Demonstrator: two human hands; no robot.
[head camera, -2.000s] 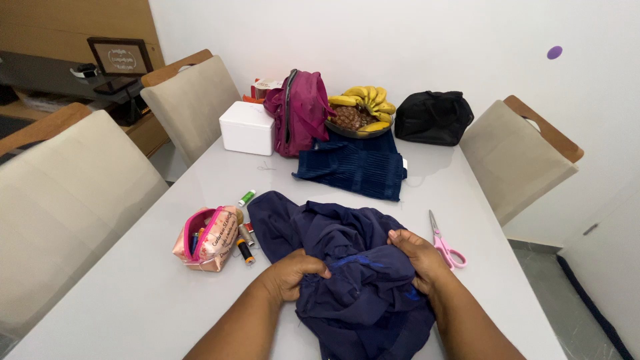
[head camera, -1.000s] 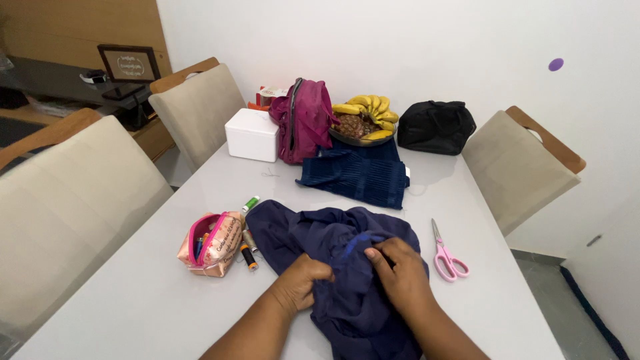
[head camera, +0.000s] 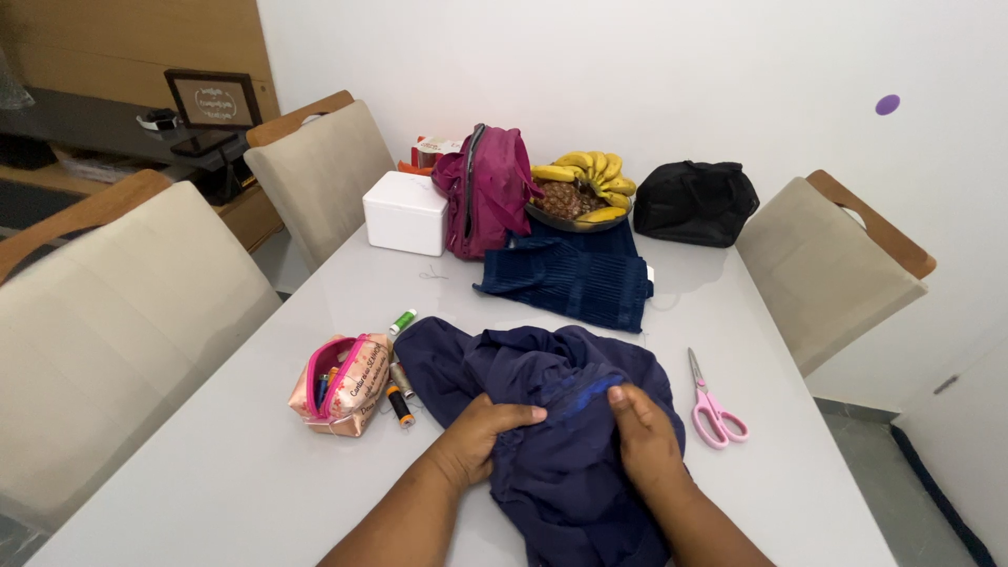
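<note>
A dark navy cloth garment (head camera: 583, 472) lies bunched on the white table, a bright blue strip showing between my hands. My left hand (head camera: 480, 437) pinches the fabric left of that strip, thumb on top. At the strip's right end, my right hand (head camera: 646, 433) grips the cloth, its thumb on top. Pink-handled scissors (head camera: 713, 409) lie to the right of the garment, blades pointing away from me. On the left, an open zippered pouch (head camera: 342, 386) holds thread spools. Beside it lie a green spool (head camera: 403, 321), a grey spool (head camera: 401, 379) and a black-and-orange spool (head camera: 399, 405).
Farther back on the table (head camera: 197, 472) are a folded dark blue textile (head camera: 567, 282), a white box (head camera: 405, 214), a magenta bag (head camera: 490, 193), a bowl of bananas and pineapple (head camera: 583, 222) and a black bag (head camera: 694, 203). Beige chairs (head camera: 142, 339) stand around it.
My right hand has shifted on the cloth since one second ago, from close beside my left hand to farther right. The blue strip now shows stretched out between the two hands.
</note>
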